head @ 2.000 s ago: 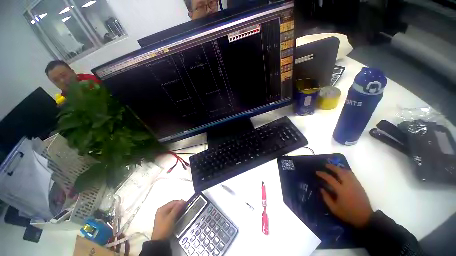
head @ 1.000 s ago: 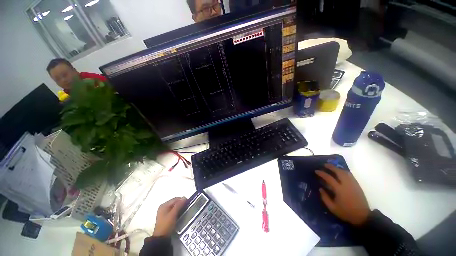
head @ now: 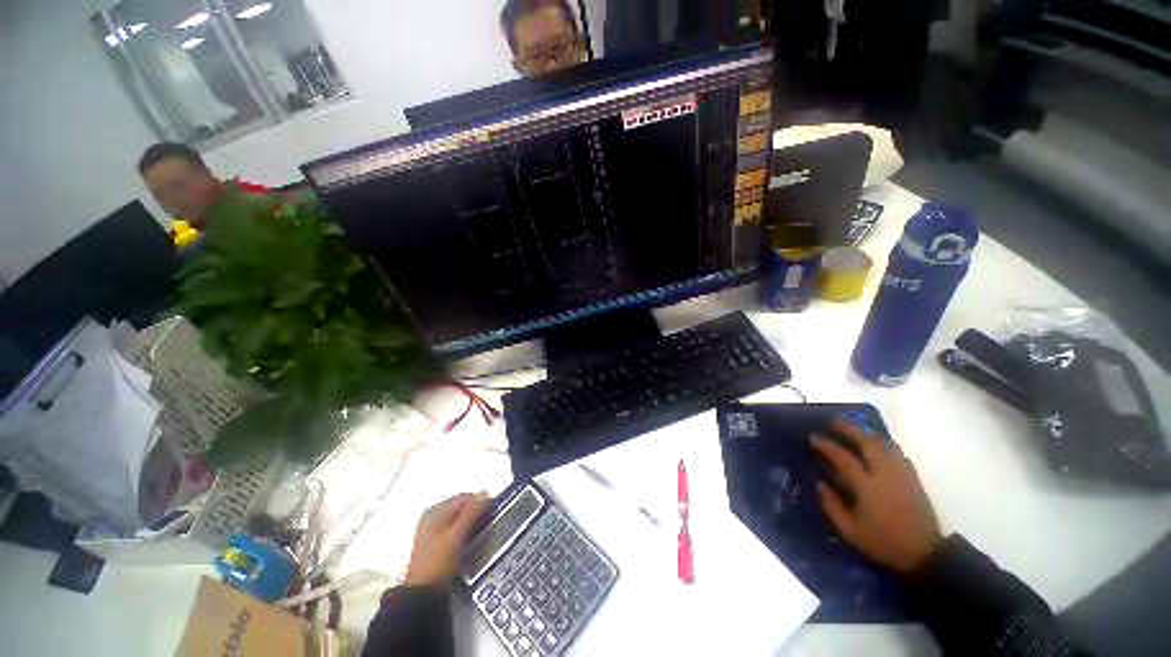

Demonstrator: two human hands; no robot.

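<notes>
My right hand (head: 881, 499) rests on the patterned dark mouse pad (head: 771, 513), fingers slightly spread; the mouse under it is hardly visible. My left hand (head: 446, 537) holds the upper left edge of the silver-grey calculator (head: 539, 572), which lies on the white paper (head: 738, 584). A red pen (head: 685, 520) and a thin grey pen-like item (head: 619, 494) lie on the paper. The monitor (head: 552, 218) shows a black drawing screen with thin pale lines. The black keyboard (head: 649, 385) lies below it.
A blue flask (head: 913, 298) stands right of the monitor, near a dark blue tin (head: 789, 275) and yellow roll (head: 844, 275). Stapler-like item (head: 990, 370) and black plastic-wrapped case (head: 1098, 411) lie far right. Plant (head: 283, 308), file basket (head: 244, 481) and blue item (head: 254, 565) are left. Two people sit behind.
The view has tilted up a little, so the desk things and the people behind sit slightly differently in the picture. My hands keep about the same places on the mouse pad and calculator.
</notes>
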